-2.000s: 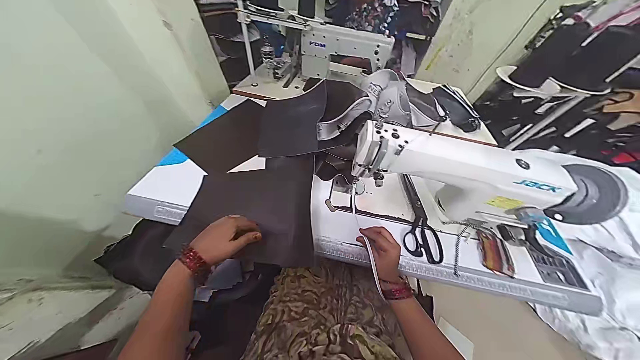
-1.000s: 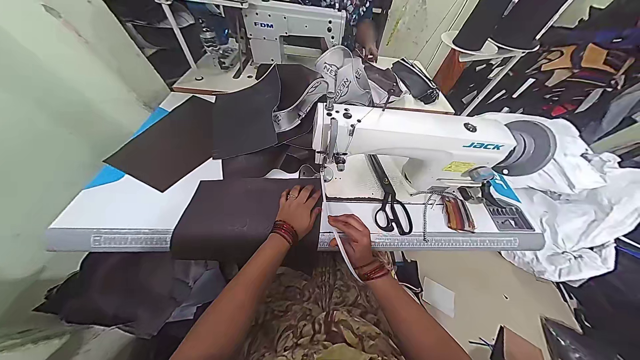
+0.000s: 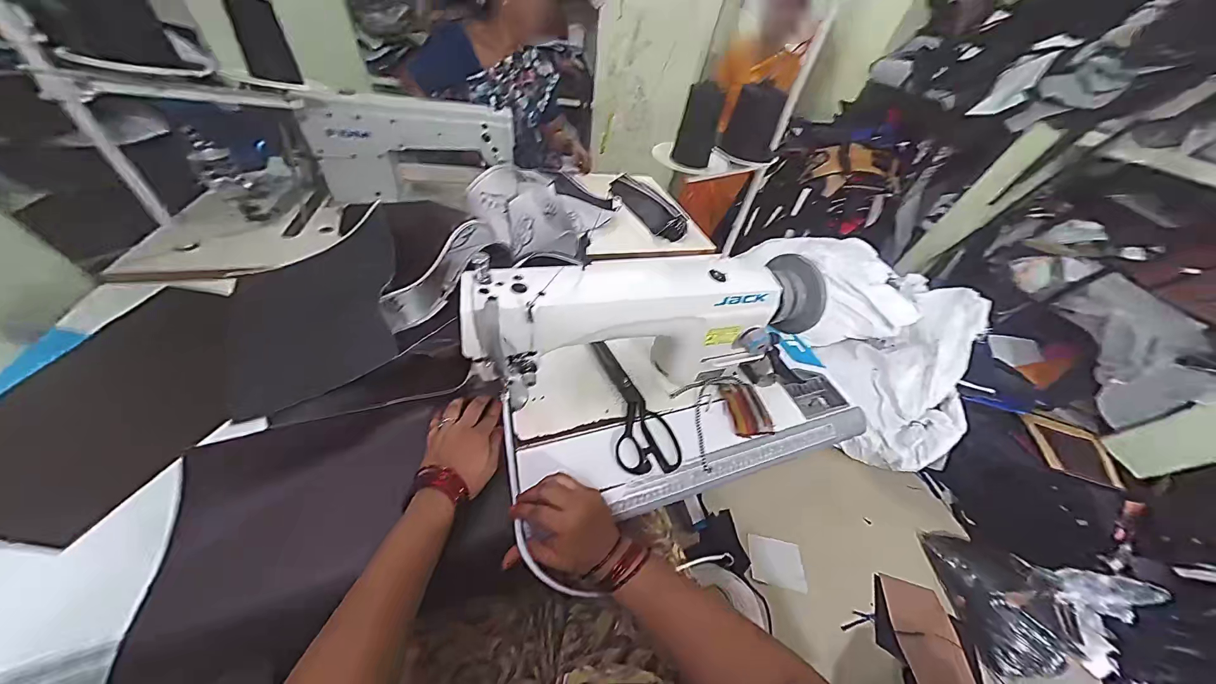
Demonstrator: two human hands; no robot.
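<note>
A dark sheet of material (image 3: 294, 513) lies over the table's left part, its right edge at the needle area of a white Jack sewing machine (image 3: 617, 304). My left hand (image 3: 465, 442) rests flat on that sheet just below the presser foot, fingers pointing to the needle. A narrow white strip (image 3: 513, 456) runs from the presser foot down along the sheet's edge and curves below my right hand (image 3: 560, 527), which holds it near the table's front edge. Black-handled scissors (image 3: 646, 437) lie right of the strip on the machine bed.
More dark panels (image 3: 304, 313) and a grey printed band (image 3: 446, 271) lie behind. Small coloured strips (image 3: 746, 408) and a parts tray (image 3: 817, 394) are at the table's right end, white cloth (image 3: 883, 351) beyond. Another sewing machine (image 3: 408, 142) and a person (image 3: 513, 85) are at the back.
My left hand has moved from the middle of the dark sheet to its edge beside the needle. The sheet now lies against the strip. The view has shifted and turned.
</note>
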